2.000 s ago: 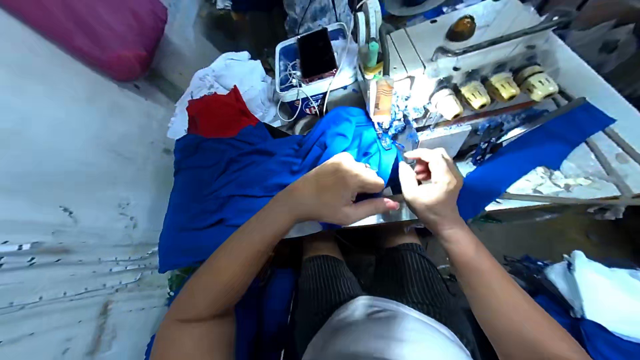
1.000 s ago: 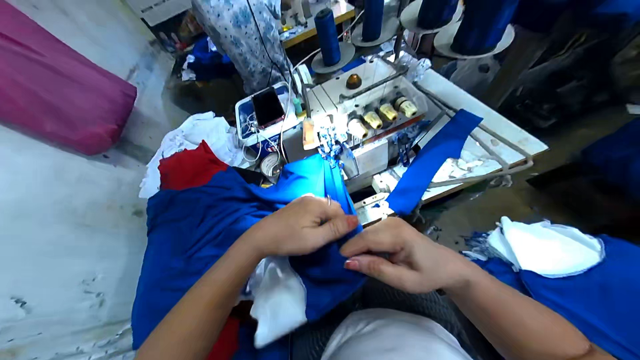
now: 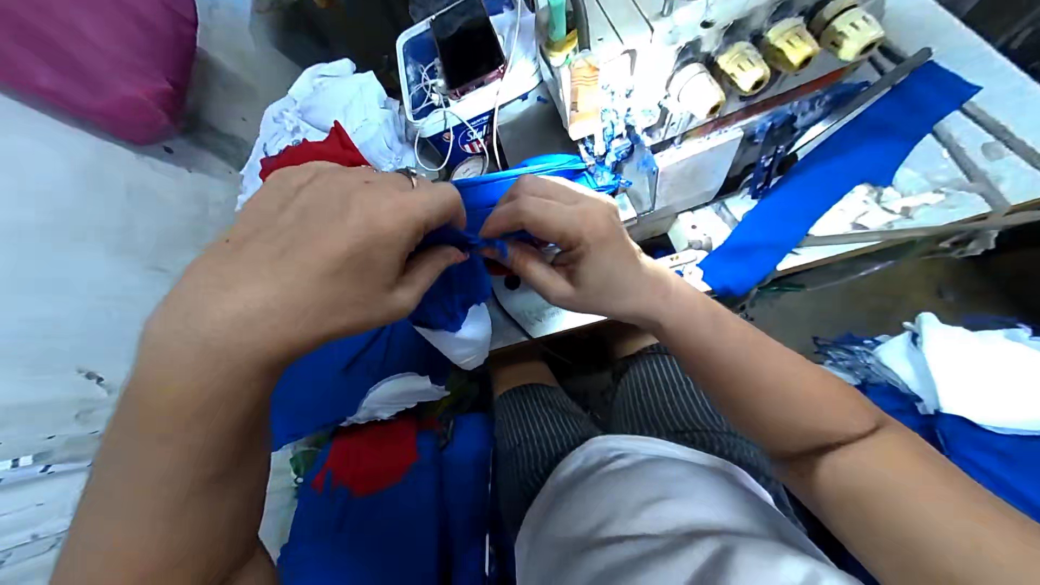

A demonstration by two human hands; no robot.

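Observation:
My left hand (image 3: pixel 333 244) and my right hand (image 3: pixel 569 244) are close together, each pinching an edge of the blue fabric (image 3: pixel 443 296) between thumb and fingers. The fabric hangs below my left hand, with white and red parts showing lower down. Just behind my fingers, a brighter blue part of cloth reaches the needle area of an overlock sewing machine (image 3: pixel 695 166), where blue threads bunch up. A separate blue fabric strip (image 3: pixel 837 183) lies across the right side of the machine table. My left hand hides part of the cloth.
A plastic container (image 3: pixel 410 49) with a smartphone (image 3: pixel 467 45) and white cables stands behind the hands. White cloth (image 3: pixel 325 110) and red cloth (image 3: pixel 313 150) lie at the back left. A magenta bundle (image 3: pixel 106 65) is at upper left; more white and blue cloth (image 3: pixel 967 366) sits at lower right.
The view has shifted considerably. Since one second ago my hands have moved from in front of my lap to beside the machine's needle area, still gripping blue fabric.

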